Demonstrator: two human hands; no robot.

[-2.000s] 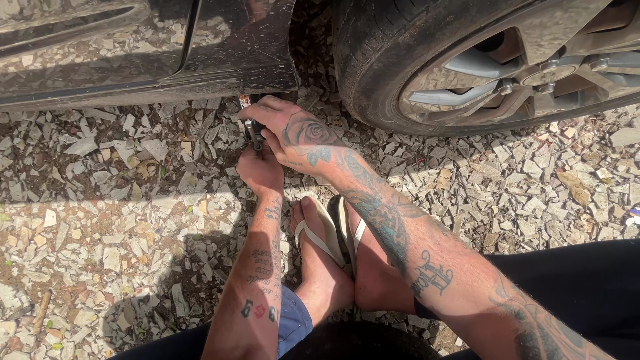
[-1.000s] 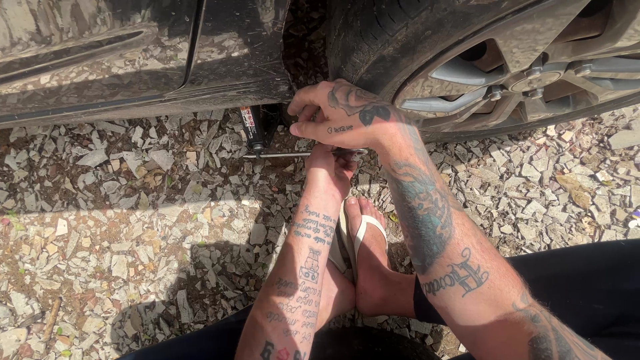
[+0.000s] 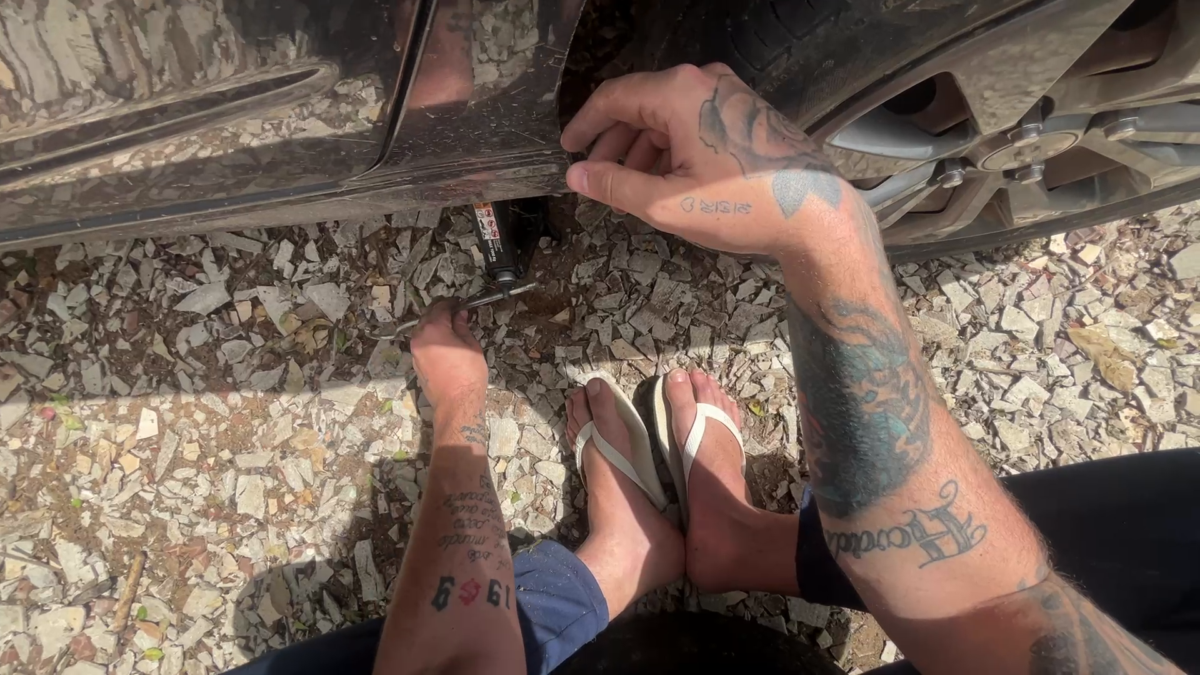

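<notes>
A black car jack with label stickers sticks out from under the car's sill, its end pointing toward me. A thin metal crank rod lies across the jack's end. My left hand is closed on this rod, just left of the jack, low over the gravel. My right hand hangs in the air beside the rear edge of the sill, fingers curled loosely and apart from the thumb, holding nothing. How the jack meets the car underneath is hidden by the sill.
The dark car body with its lower sill spans the top left. A wheel with a dusty alloy rim stands at the upper right. Pale broken-stone gravel covers the ground. My feet in white-strapped flip-flops are between my arms.
My left hand has moved left with the rod, from right of the jack to left of it. My right hand, at the jack in the oldest frame, is now raised to its right.
</notes>
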